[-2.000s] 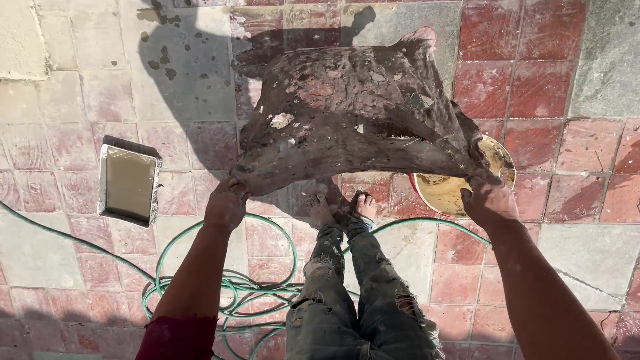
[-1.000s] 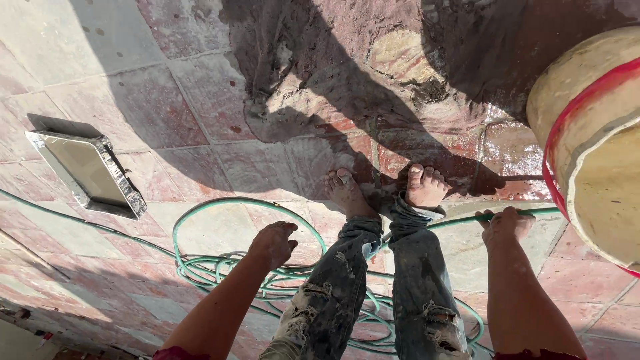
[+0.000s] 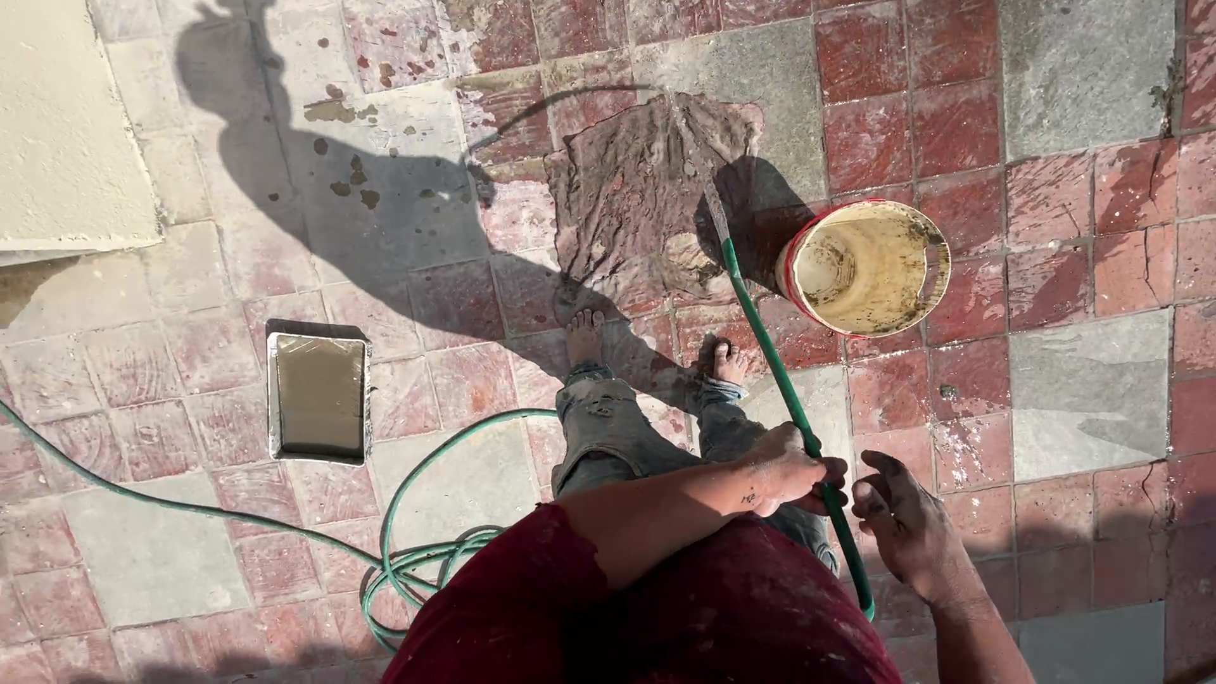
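Observation:
My left hand (image 3: 793,470) is closed around a green garden hose (image 3: 774,356) in front of my body. Water runs from the hose's end onto a wet, brownish cloth (image 3: 627,195) that lies spread on the tiles beyond my feet. My right hand (image 3: 898,508) is just right of the hose, fingers apart and slightly curled, holding nothing. To the right of the cloth stands a cream bucket (image 3: 860,271) with a red band, its inside stained and mostly bare.
A rectangular tray (image 3: 320,399) of murky grey-brown liquid sits on the tiles at left. Loose hose coils (image 3: 408,570) lie beside my legs, with a length running off left. A pale block (image 3: 71,123) fills the upper left corner. The tiles near the bucket are wet.
Two seconds ago both hands held the cloth stretched out; one second ago it lay on the floor and my right hand was at the hose. Now my left hand grips the hose and water is flowing.

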